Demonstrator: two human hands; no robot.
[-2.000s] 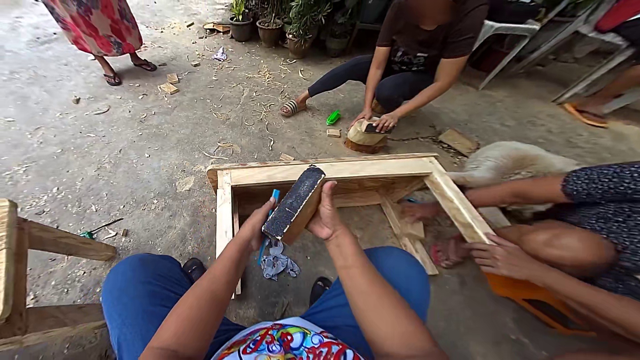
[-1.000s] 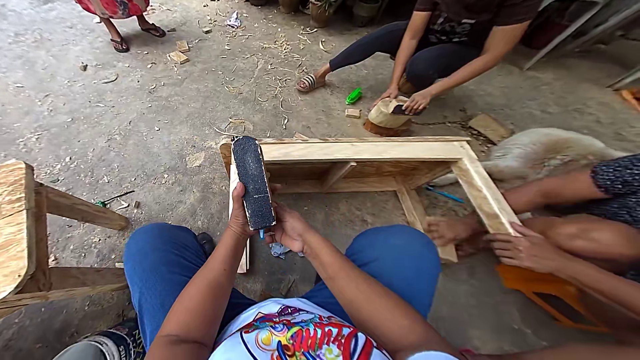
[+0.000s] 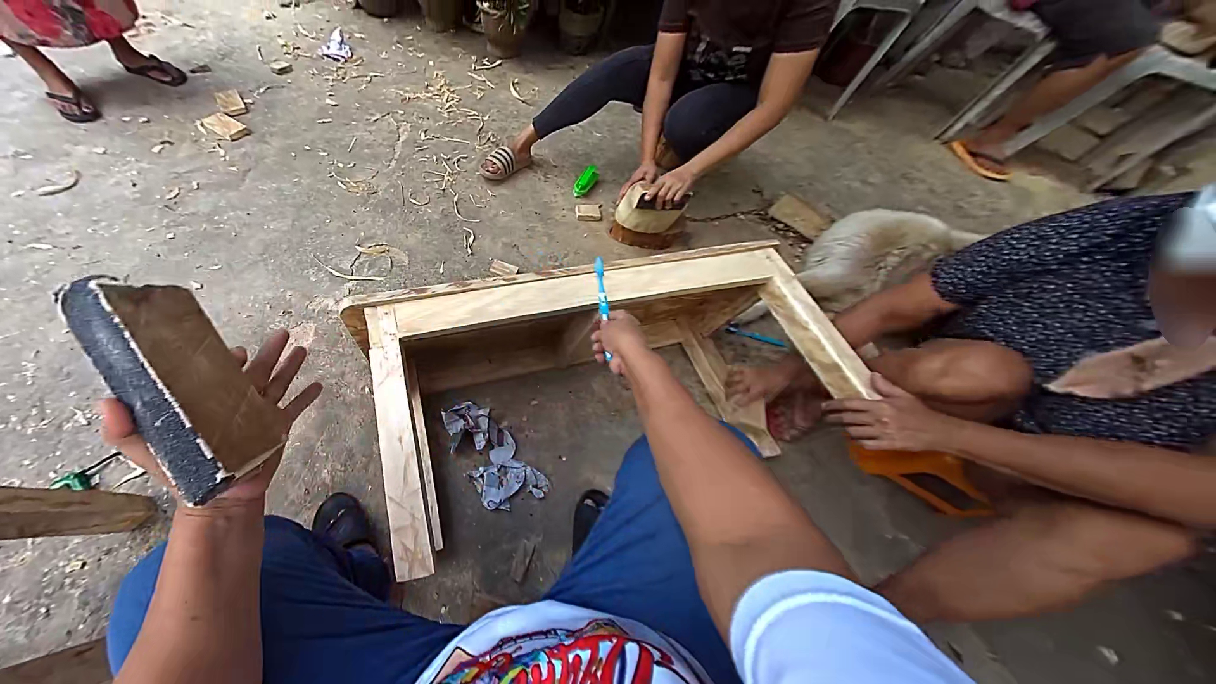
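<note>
A sanding block [image 3: 190, 380] with dark abrasive on one face rests in the palm of my left hand [image 3: 242, 446], its fingers spread and the thumb at the block's edge. My right hand [image 3: 622, 340] grips a blue toothbrush [image 3: 602, 290], bristle end up, above the inside of a wooden furniture frame [image 3: 570, 294]. The frame lies on its side on the concrete before my knees. Torn grey paper or cloth scraps [image 3: 499, 465] lie on the ground inside it.
At the right a person's hand [image 3: 888, 415] holds the frame's leg, near an orange stool [image 3: 921, 475]. Another person crouches beyond, hands on a block over a wood piece [image 3: 649, 214]. A pale-furred animal [image 3: 874, 252] lies behind the frame. A wooden leg [image 3: 71, 511] is at left.
My hands have moved apart: the left with the sanding block to the left, the right with the toothbrush forward and to the right, over the frame. Both hands were together at the block before.
</note>
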